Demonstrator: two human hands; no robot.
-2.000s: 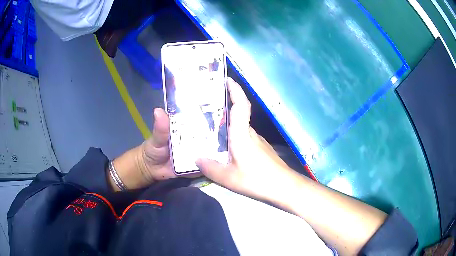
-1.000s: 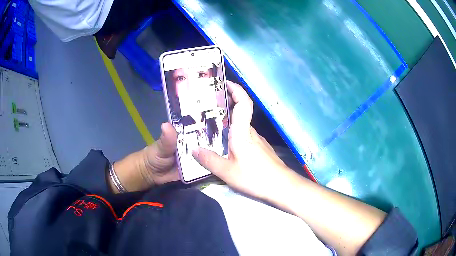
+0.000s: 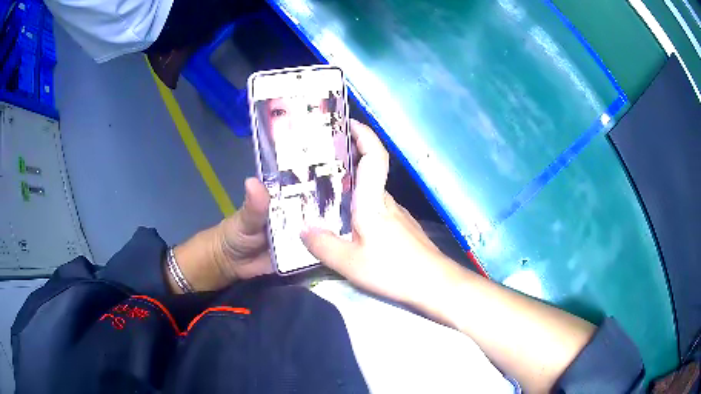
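A mobile phone [image 3: 303, 165] with a bright screen and pale edge is held upright in front of my torso, left of the bench edge. My left hand [image 3: 244, 238], with a bracelet at the wrist, grips its lower left side. My right hand [image 3: 357, 223] wraps its right side, fingers behind it, with the thumb over the lower part of the screen. The screen shows a picture, partly washed out. The fingers behind the phone are hidden.
A shiny green bench [image 3: 492, 108] with blue tape lies to the right, with a dark mat [image 3: 661, 177] beyond. A blue stool [image 3: 223, 85] and a person's white sleeve [image 3: 115, 27] are at upper left. A pale cabinet [image 3: 38, 208] stands at far left.
The picture on the phone screen differs from two seconds ago. The phone dipped slightly, then rose a little. Both hands keep holding it.
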